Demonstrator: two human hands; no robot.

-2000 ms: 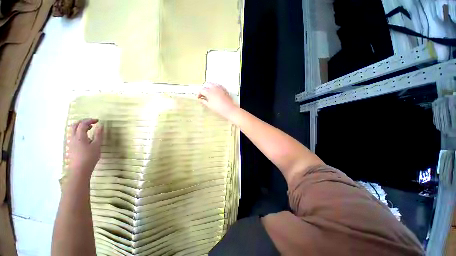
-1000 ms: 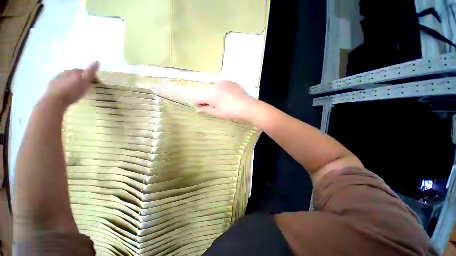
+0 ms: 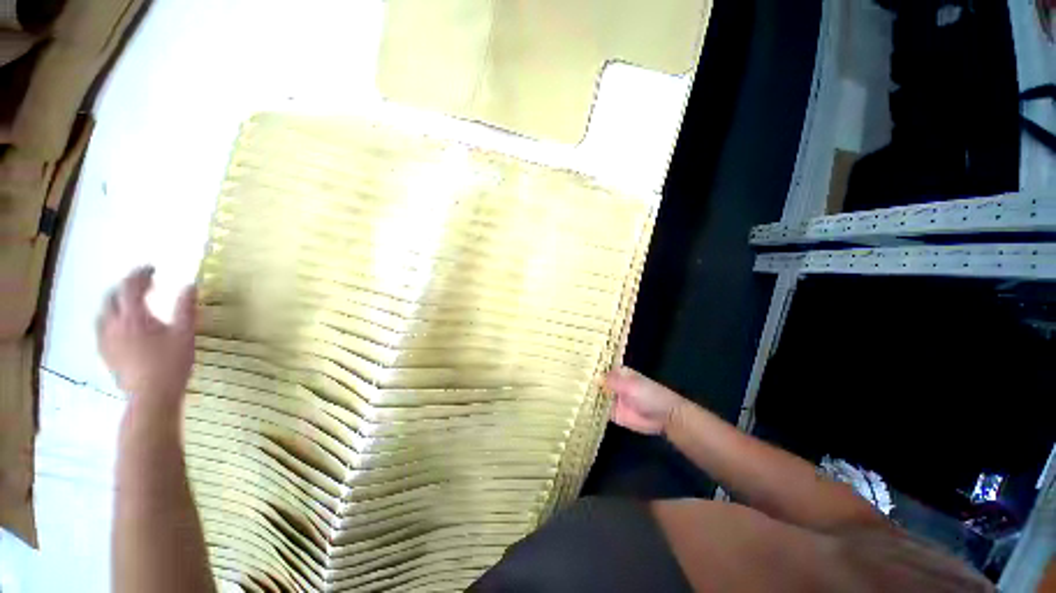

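Note:
Fanned khaki panels (image 3: 463,313) overlap in narrow ridges on the white table top, with a pale raised line down their middle. My left hand (image 3: 151,336) is beside their left edge, fingers apart, slightly blurred, with nothing in it. My right hand (image 3: 639,400) is at their right edge, fingertips at the side of the pile; whether it grips a panel is hard to see. Notched khaki panels (image 3: 533,70) lie flat beyond the far edge of the fan.
Brown cut pieces (image 3: 23,255) lie in a row along the far left. The white table top (image 3: 127,209) shows between them and the panels. A dark strip (image 3: 706,232) runs along the right side, beside metal shelving (image 3: 915,232) with dark and white materials.
Both hands have left the far edge of the fan, where they were one second ago. My left hand has moved nearer at the left side, my right hand nearer along the right edge. The view has turned.

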